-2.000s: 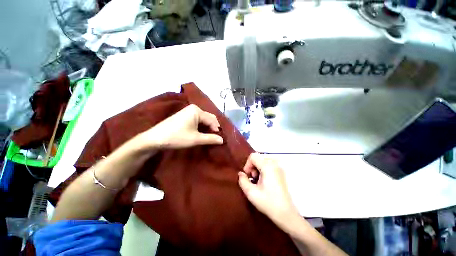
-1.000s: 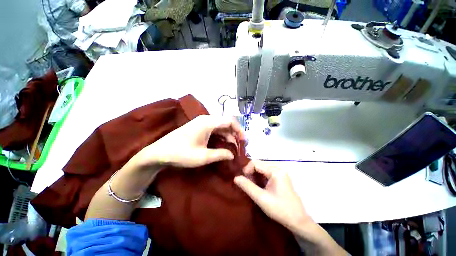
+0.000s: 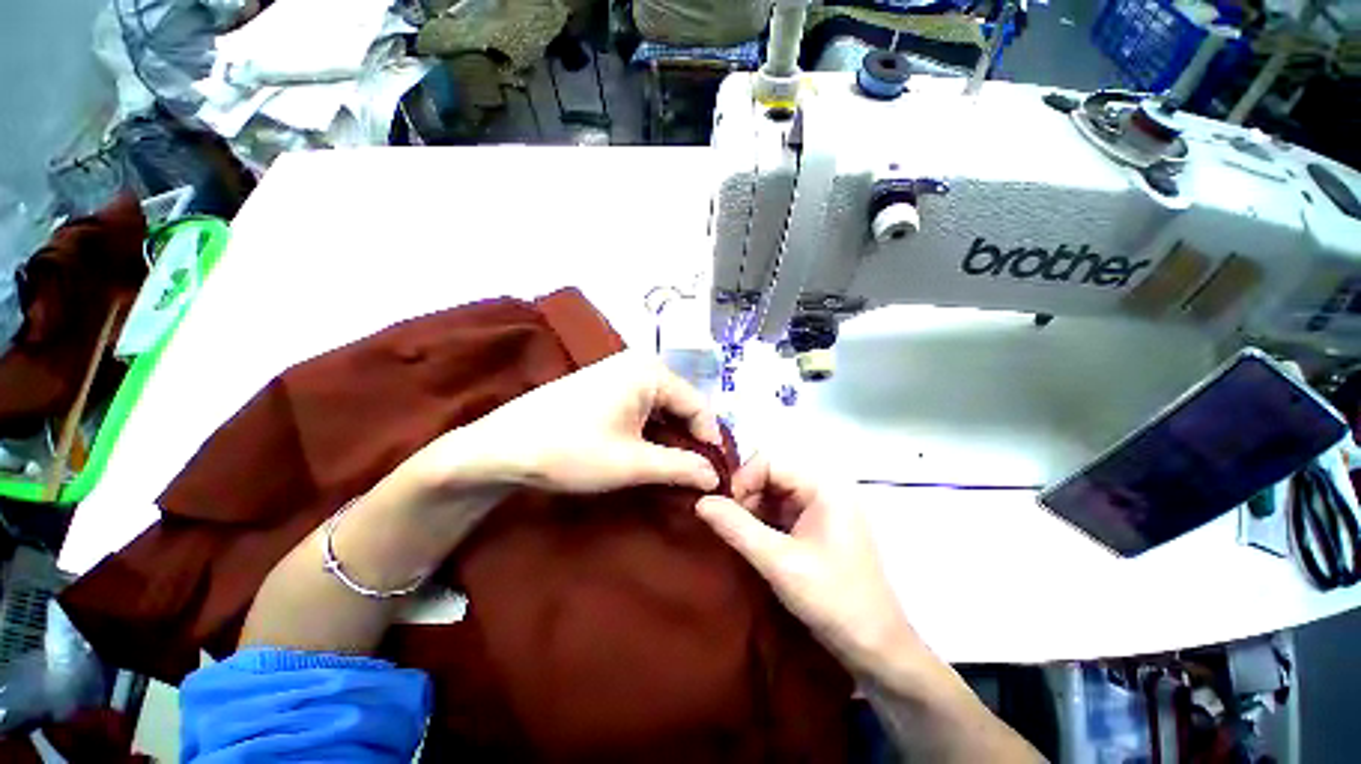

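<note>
The rust-brown garment piece lies over the front left of the white table and hangs past its front edge. My left hand pinches the cloth's upper right edge between thumb and fingers. My right hand grips the same edge close beside it, the fingertips almost touching. A small fold of cloth is bunched between them. The lit needle area of the white brother sewing machine is just above my hands; the cloth is not under it.
A smartphone leans at the right of the table, with black-handled scissors beside it. A green tray with brown cloth is at left. A storage bin stands below right. Cloth piles are behind.
My hands have come together at the cloth edge, where they were apart at first. The edge is now bunched between my fingers. The view has shifted slightly.
</note>
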